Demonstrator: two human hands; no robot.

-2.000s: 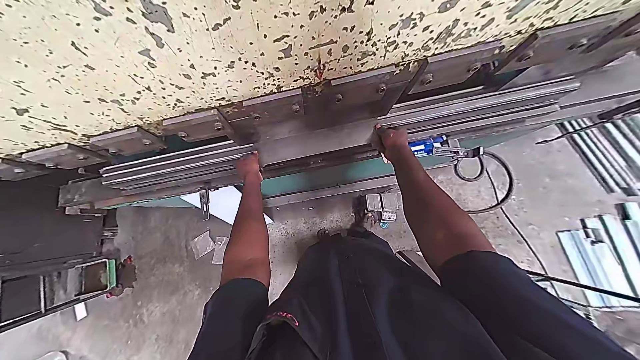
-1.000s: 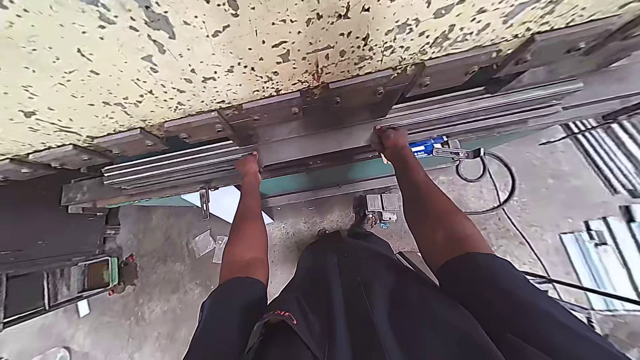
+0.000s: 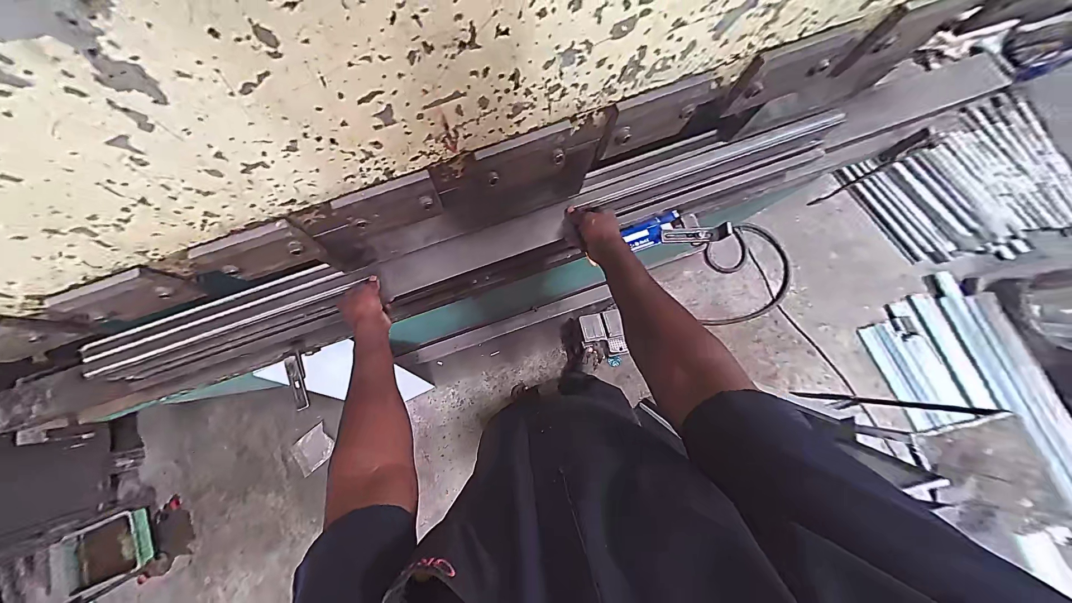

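A long, flat metal strip [image 3: 469, 255] lies on the bed of a press brake, under a row of bolted clamp blocks [image 3: 494, 176]. My left hand [image 3: 366, 306] grips near its front edge at left, by the end of some stacked metal profiles [image 3: 209, 322]. My right hand [image 3: 595, 230] grips the strip farther right, where another set of long metal profiles [image 3: 720, 163] begins. The fingers of both hands are curled, and their undersides are hidden. Just right of my right hand is a blue device [image 3: 651, 231] with a metal bracket.
A foot pedal [image 3: 603, 331] stands on the floor ahead of my body. A black cable [image 3: 783, 285] loops at the right. Bundles of metal profiles [image 3: 963, 352] lie on the floor at right. The machine's yellow, chipped panel [image 3: 419, 75] rises above the bed. A green-edged container [image 3: 142, 536] is at lower left.
The view has tilted, so the bed now slopes up to the right. Both hands stay at the metal strip, with no plain change of grip.
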